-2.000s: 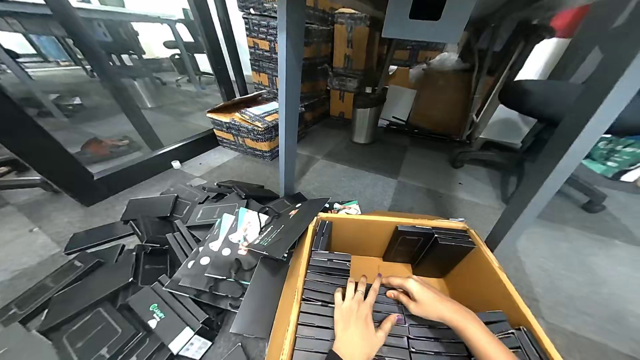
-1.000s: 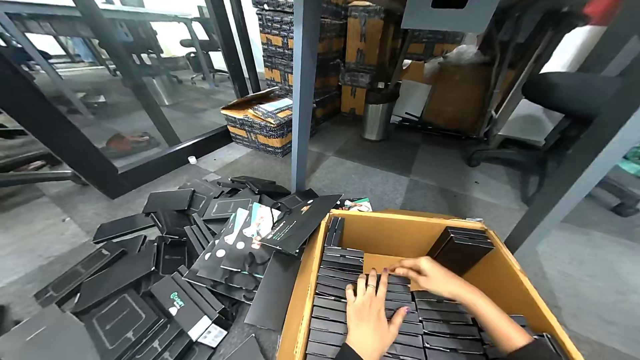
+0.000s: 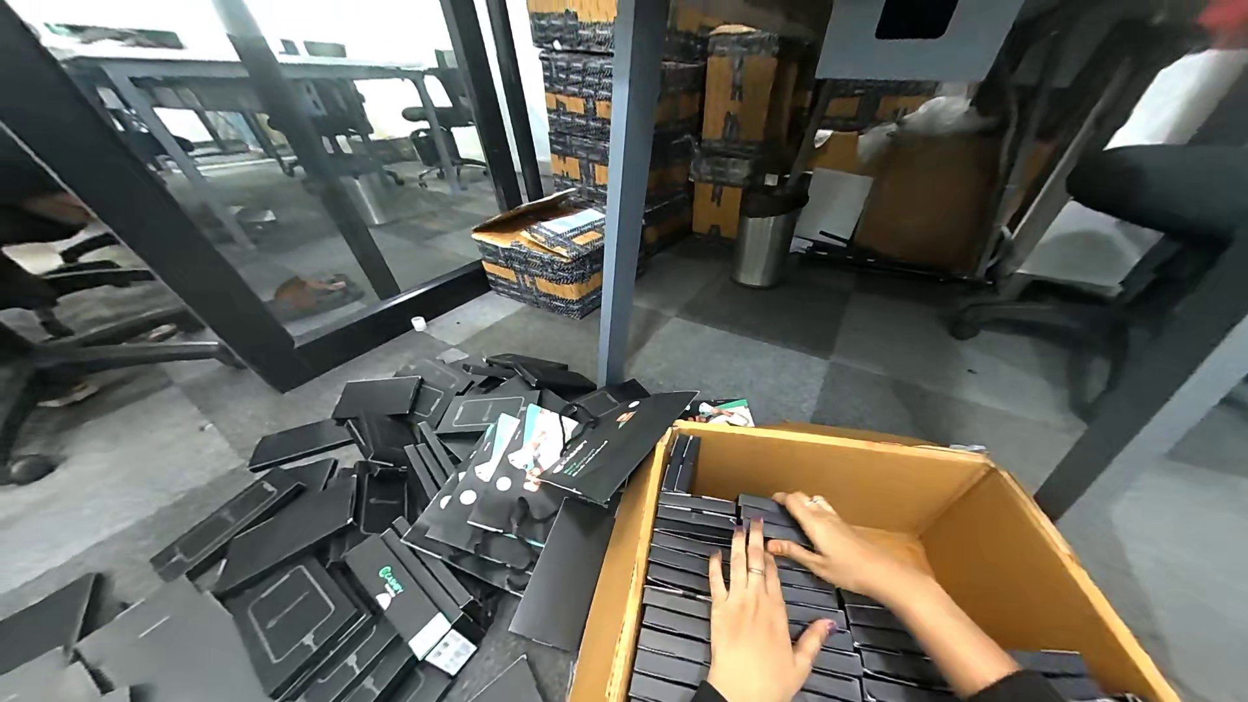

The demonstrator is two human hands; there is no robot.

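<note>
An open cardboard box (image 3: 829,447) at the lower right holds rows of flat black boxes (image 3: 682,624) standing on edge. My left hand (image 3: 756,624) lies palm down with spread fingers on top of the middle row, a ring on one finger. At the far end of that row, my right hand (image 3: 838,551) touches the end black box (image 3: 770,512), its thumb close to my left fingertips; whether it grips the box cannot be told. Two black boxes (image 3: 682,463) stand upright in the box's far left corner. A pile of black boxes (image 3: 302,604) covers the floor at left.
Black printed sleeves or bags (image 3: 507,478) lie against the box's left wall. A grey metal leg (image 3: 629,195) rises behind it. Farther back are a taped carton (image 3: 546,263), stacked cartons (image 3: 585,127), a metal bin (image 3: 765,239), a wheeled chair (image 3: 1150,205) and a glass partition at left.
The black boxes that leaned in the box's far right part one second ago are gone from there. My right hand has moved to the far end of the middle row, where black boxes now stand.
</note>
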